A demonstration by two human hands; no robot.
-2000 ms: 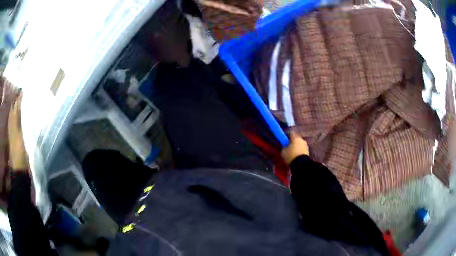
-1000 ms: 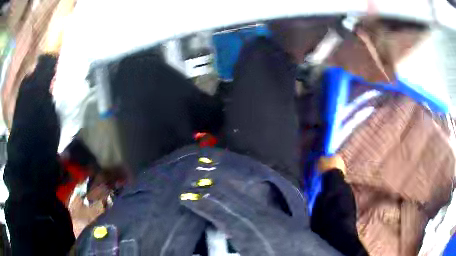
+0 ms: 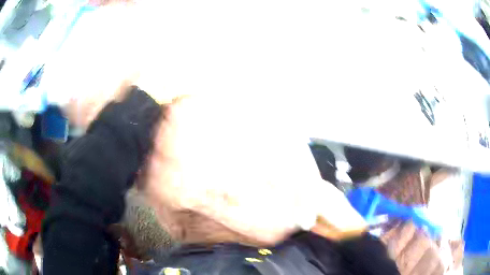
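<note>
The view is blurred and overexposed. A large pale cloth (image 3: 215, 182) with a pinkish-brown lower edge hangs from the white table over my lap. My left hand (image 3: 129, 91) is nearly lost in the glare beyond my black sleeve, at the cloth's left side; its fingers cannot be made out. My right hand (image 3: 339, 230) is low at the right, blurred, between the cloth's right end and the blue crate (image 3: 376, 207). Whether it grips the cloth cannot be told. Brown cloth pieces (image 3: 411, 247) lie in and around the crate.
The white table (image 3: 376, 91) fills the upper view, with small dark scissor-like shapes (image 3: 427, 106) at its right. A flat blue object (image 3: 479, 215) stands at the right edge. Something red (image 3: 27, 220) is at the lower left. Speckled floor (image 3: 148, 223) shows beside my left sleeve.
The view has swung towards the table. My right hand has left the crate's rim. My left arm now reaches forward nearer the middle, and pale cloth covers my lap where my dark legs showed.
</note>
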